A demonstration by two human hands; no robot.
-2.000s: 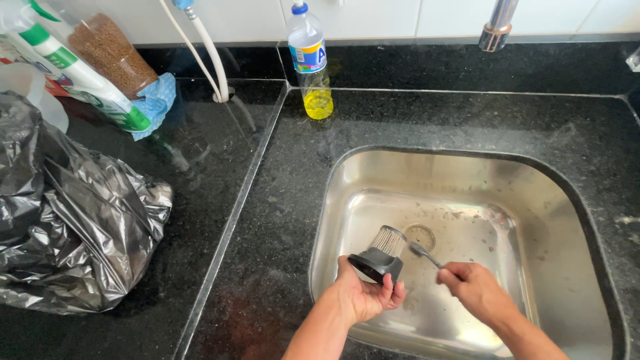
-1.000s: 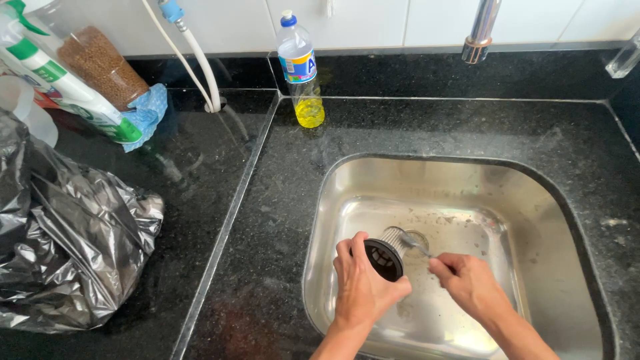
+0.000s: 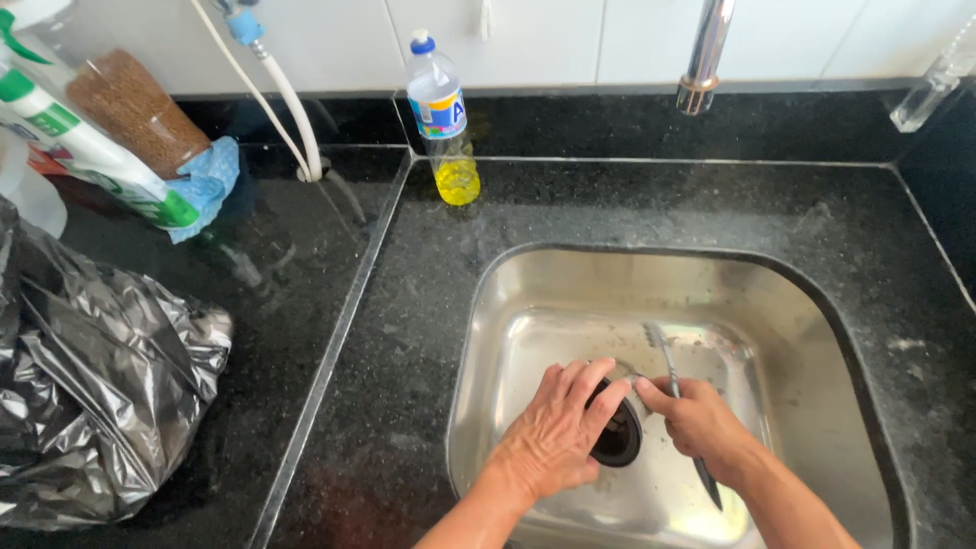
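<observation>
Over the stainless steel sink (image 3: 564, 503), my left hand (image 3: 553, 431) grips a round black-rimmed filter (image 3: 621, 435), whose dark opening faces up toward me. My right hand (image 3: 701, 423) holds a grey toothbrush-like brush (image 3: 669, 358) by its handle; its bristled head points away from me, clear of the filter. The thumb of my right hand is at the far side of the filter, close to the fingertips of my left hand. The filter's pleated part is mostly hidden. Dark bits of dirt lie on the sink floor.
A plastic bottle with yellow liquid (image 3: 457, 179) stands behind the sink, left of the metal faucet (image 3: 698, 84). At left are a black plastic bag (image 3: 99, 396), a white-and-green spray bottle (image 3: 99, 152), a container of brown granules (image 3: 137, 114), a blue cloth (image 3: 210, 179) and a white hose (image 3: 293, 114).
The brush head has come away from the filter's pleats and now points away from me. The filter has been turned so its opening faces up, and my right hand has moved close to it.
</observation>
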